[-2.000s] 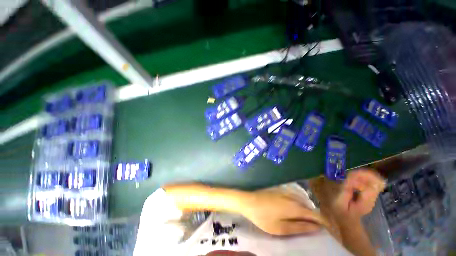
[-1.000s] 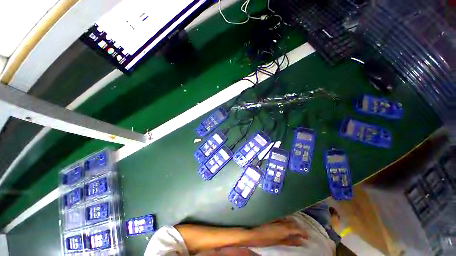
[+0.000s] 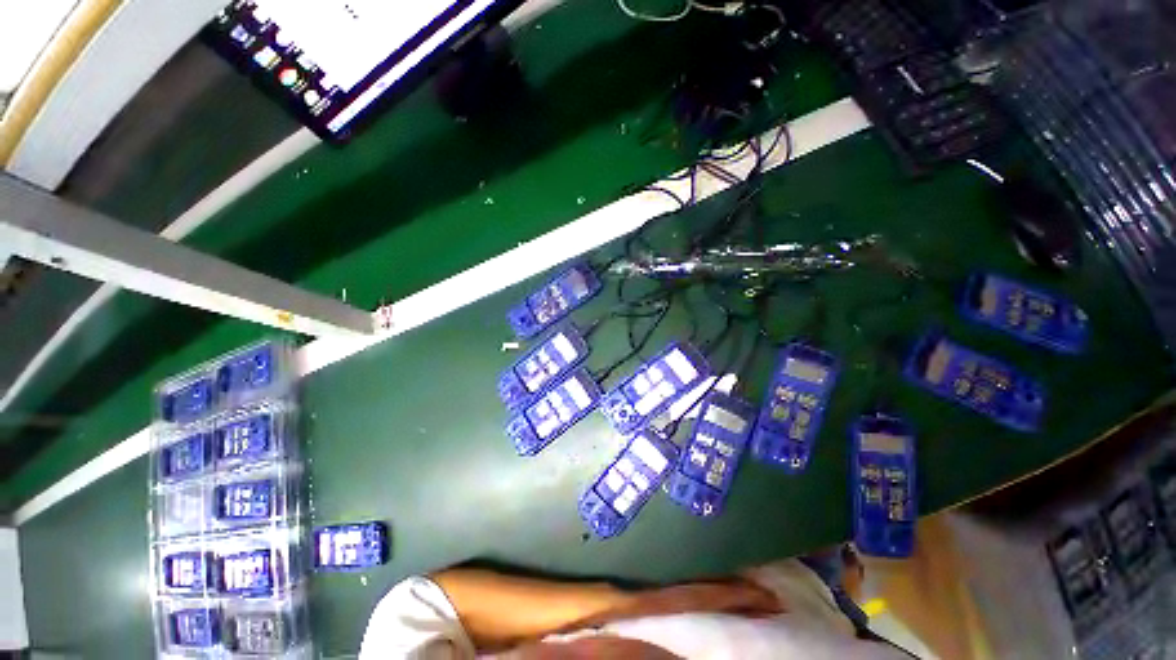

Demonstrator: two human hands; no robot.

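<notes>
Several blue handheld devices point(image 3: 793, 402) with pale screens lie spread on the green bench, several of them with thin black cables point(image 3: 742, 310) running to a shiny silvery wrapped strip point(image 3: 748, 259). A white slip point(image 3: 703, 393) lies among them. My left forearm lies across my body at the bottom edge, below the devices. My left hand point(image 3: 738, 597) is blurred at its end, away from the devices, with nothing seen in it; its fingers are not clear. A second strip of skin shows below it, but I cannot make out my right hand.
A clear blister tray point(image 3: 299, 516) of blue devices stands at the left, with one loose device point(image 3: 350, 545) beside it. A mouse point(image 3: 1036, 226), a keyboard point(image 3: 948, 123) and stacked clear trays point(image 3: 1096, 135) are at the upper right. A monitor point(image 3: 374, 45) and a white rail point(image 3: 477, 264) lie behind.
The view has turned and shifted, bringing in the monitor. My right hand, seen as a loose fist near the lower right device, has left that place. The devices keep their layout.
</notes>
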